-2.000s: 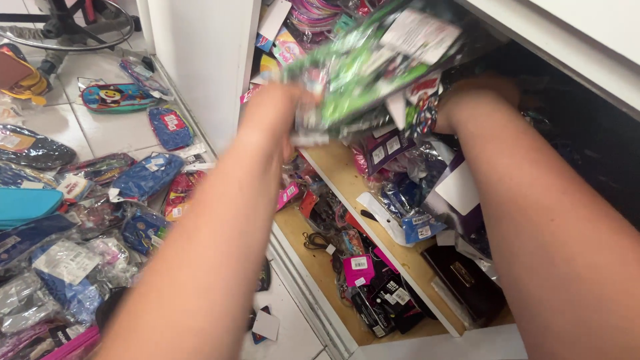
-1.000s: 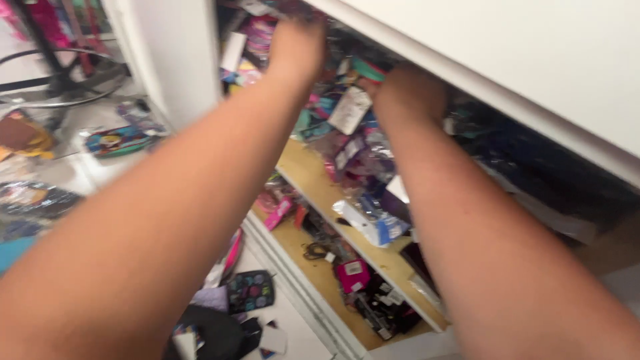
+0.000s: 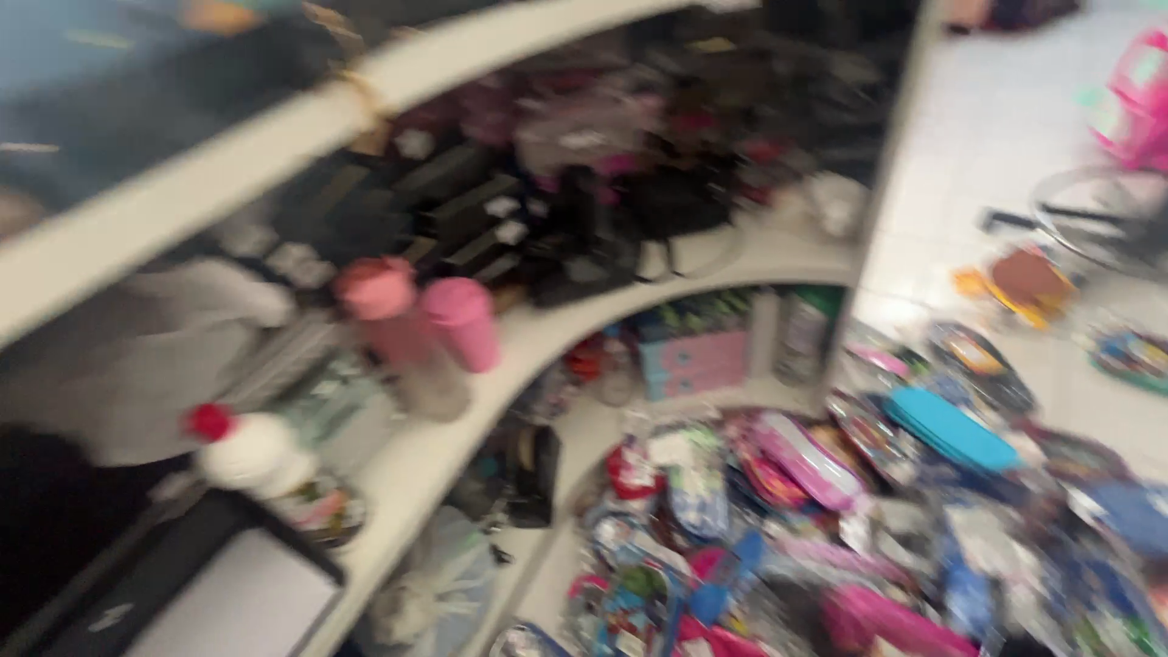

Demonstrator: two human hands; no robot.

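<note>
Neither of my hands shows in this blurred head view. A large pile of pouches and cases, many in clear plastic wrap, covers the floor at the lower right. A turquoise case (image 3: pixel 951 429) lies on top of it, with a pink case (image 3: pixel 808 459) to its left. On the curved shelf stand a pink cup (image 3: pixel 463 324) and a bottle with a coral lid (image 3: pixel 401 338). Nearer to me is a white bottle with a red cap (image 3: pixel 251 447).
A black tray or case (image 3: pixel 173 584) sits at the lower left. Black bags (image 3: pixel 675 205) crowd the middle shelf (image 3: pixel 538 338). Below are a pink and blue box (image 3: pixel 695 360) and a plastic bag (image 3: pixel 452 570). A round metal chair base (image 3: pixel 1109 224) stands on the tiles.
The view has swung from the open cabinet compartment to curved shelves and the floor pile. Both hands, earlier reaching into the cabinet, are out of view.
</note>
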